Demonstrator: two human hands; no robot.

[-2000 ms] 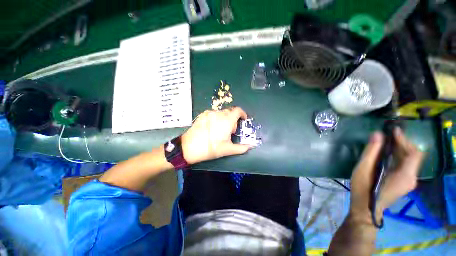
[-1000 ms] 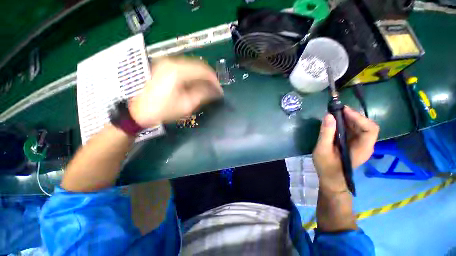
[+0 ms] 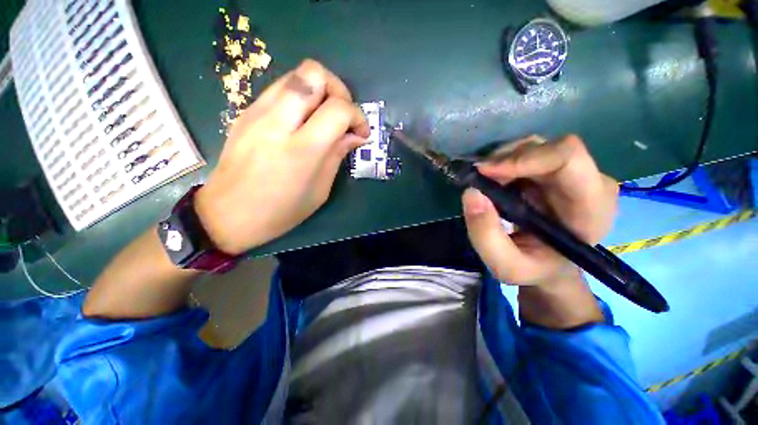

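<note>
A small whitish circuit board [image 3: 371,143] lies on the dark green bench top in front of me. My right hand [image 3: 540,207] holds a black soldering iron [image 3: 573,245] like a pen, with its thin tip at the board's right edge. My left hand [image 3: 278,153] is at the board's left edge with thumb and index finger pinched together; whether a tiny part is between the fingertips cannot be seen. The fingertips hide part of the board's left side.
A white sheet with rows of small dark parts [image 3: 95,108] lies at the left. Loose yellow-gold and black bits [image 3: 241,62] lie beyond my left hand. A wristwatch [image 3: 538,51] lies at the upper right. A white tub [image 3: 602,7] is cut off at the top edge.
My left hand has come from over the sheet to the board. My right hand has brought the iron from the white tub to the board. The view is now closer.
</note>
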